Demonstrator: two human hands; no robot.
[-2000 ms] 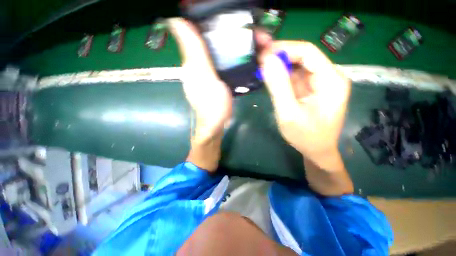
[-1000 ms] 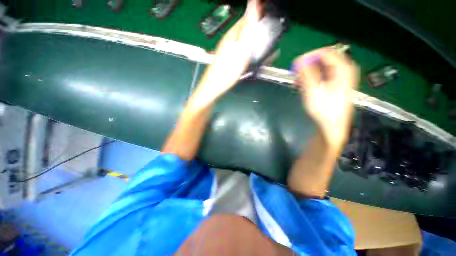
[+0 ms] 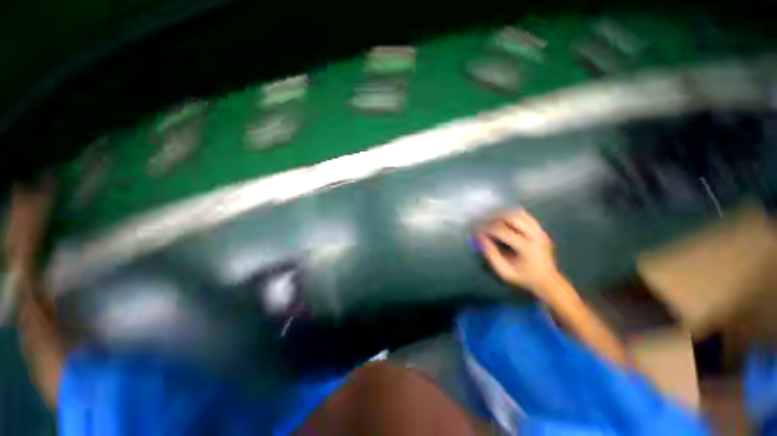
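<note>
The frame is badly blurred. My right hand [image 3: 521, 251] is over the bench [image 3: 375, 255], fingers curled, with a small blue pry pick [image 3: 475, 244] showing at its fingertips. My left hand [image 3: 31, 217] is blurred at the far left, near the belt's edge; its fingers and anything in them cannot be made out. A dark phone unit with a pale centre [image 3: 279, 289] lies on the bench near its front edge, apart from both hands.
Waiting units [image 3: 379, 94] stand in a row on the green belt [image 3: 328, 128], beyond the whitish strip [image 3: 409, 152]. Dark loose housings [image 3: 682, 166] lie at the bench's right. A cardboard box [image 3: 711, 268] is at the right, below the bench edge.
The view has turned. My left hand has gone from the phone unit to the far left. A unit now shows on the bench. My right hand, still with the blue pick, is lower over the bench.
</note>
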